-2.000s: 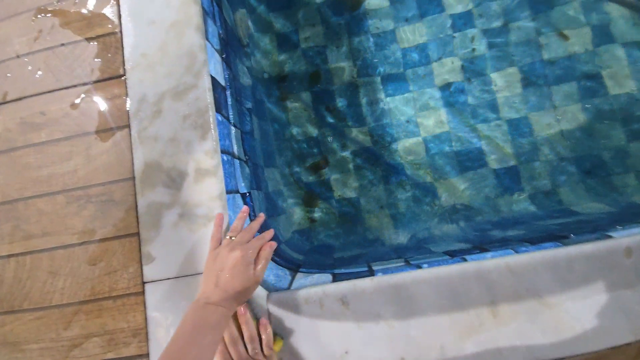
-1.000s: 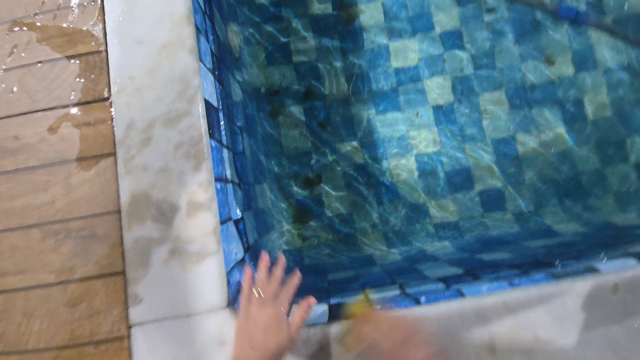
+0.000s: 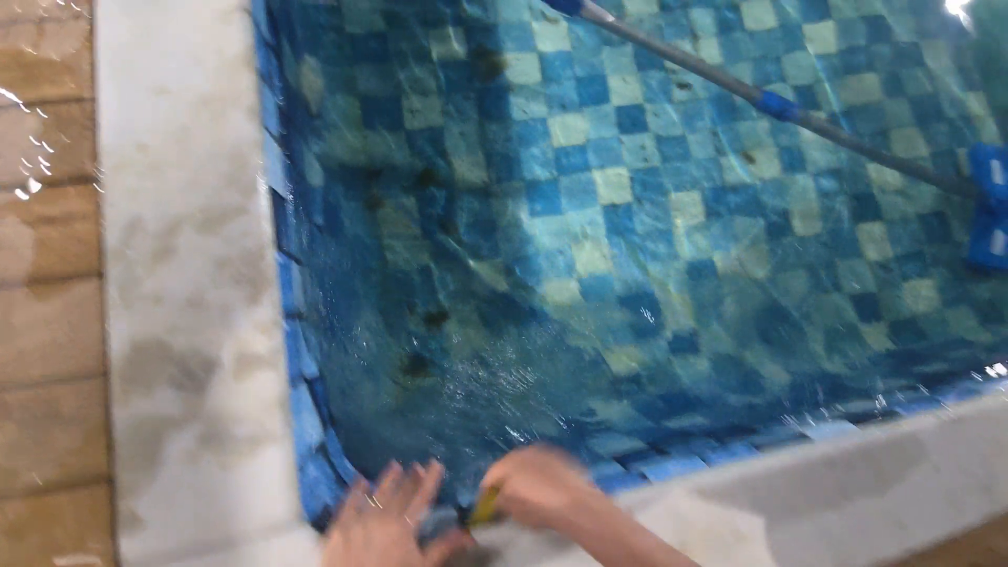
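In the head view, my left hand point(image 3: 390, 516) lies with spread fingers over the inner corner of the pool's stone edge, by the blue waterline tiles point(image 3: 303, 346). A ring shows on one finger. Just right of it my right hand point(image 3: 535, 484), blurred, is closed on a small yellow object point(image 3: 485, 505), probably a sponge, held at the tiles under the rim near the water. The underside of that object and the fingertips on it are partly hidden. The pool water point(image 3: 488, 378) has ripples close to the hands.
Pale stone coping point(image 3: 189, 276) runs along the left and bottom of the pool. Wooden decking point(image 3: 51, 331) with wet patches lies left of it. A metal pole point(image 3: 693, 71) with a blue joint crosses the pool at the upper right, ending at a blue pool-cleaning head point(image 3: 990, 206).
My right hand, with the yellow object, has moved from beneath my left hand to its right, at the tiles. The pole has come into view as the view shifted.
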